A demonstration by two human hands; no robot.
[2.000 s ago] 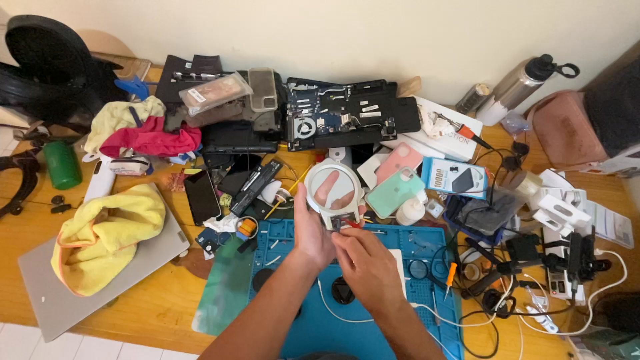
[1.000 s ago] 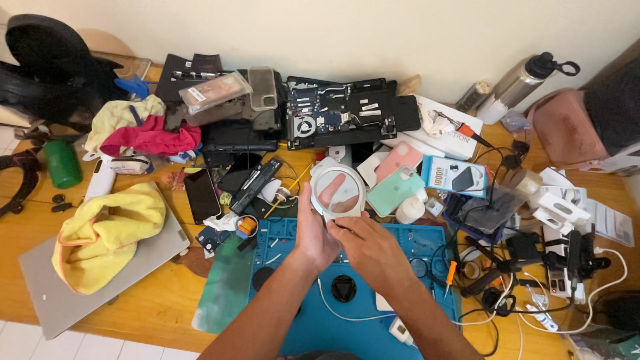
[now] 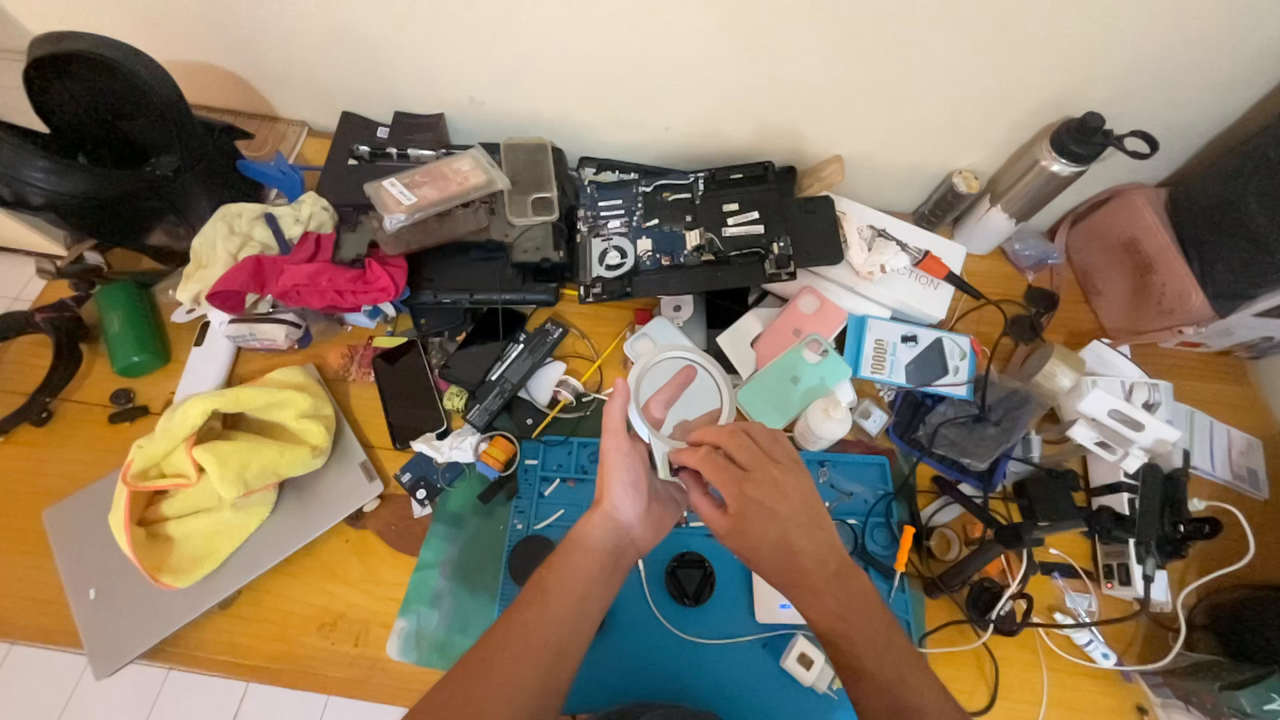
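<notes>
My left hand (image 3: pixel 637 490) holds a white round ring-shaped device with a clear centre (image 3: pixel 682 397), fingers showing through it. My right hand (image 3: pixel 745 480) has its bent fingers on the lower part of the ring. Both hands are over a blue silicone repair mat (image 3: pixel 660 640). On the mat lie a black round part with a triangular recess (image 3: pixel 690 578), a white charger plug (image 3: pixel 804 660) with a white cable, and a white device with a small lit display (image 3: pixel 778 600), partly behind my right forearm. What the right fingertips touch is hidden.
Behind are an opened laptop base (image 3: pixel 690 225), a mint phone case (image 3: pixel 795 382) and a white bottle (image 3: pixel 824 422). At left, a yellow cloth (image 3: pixel 225 460) lies on a grey laptop (image 3: pixel 100 600). Tangled cables, an orange-handled screwdriver (image 3: pixel 903 550) and a power strip (image 3: pixel 1118 575) are at right.
The ring has turned slightly in my hands, and the right fingers have shifted on its lower part. The charger plug now shows on the mat beside my right forearm; two seconds ago it was not visible.
</notes>
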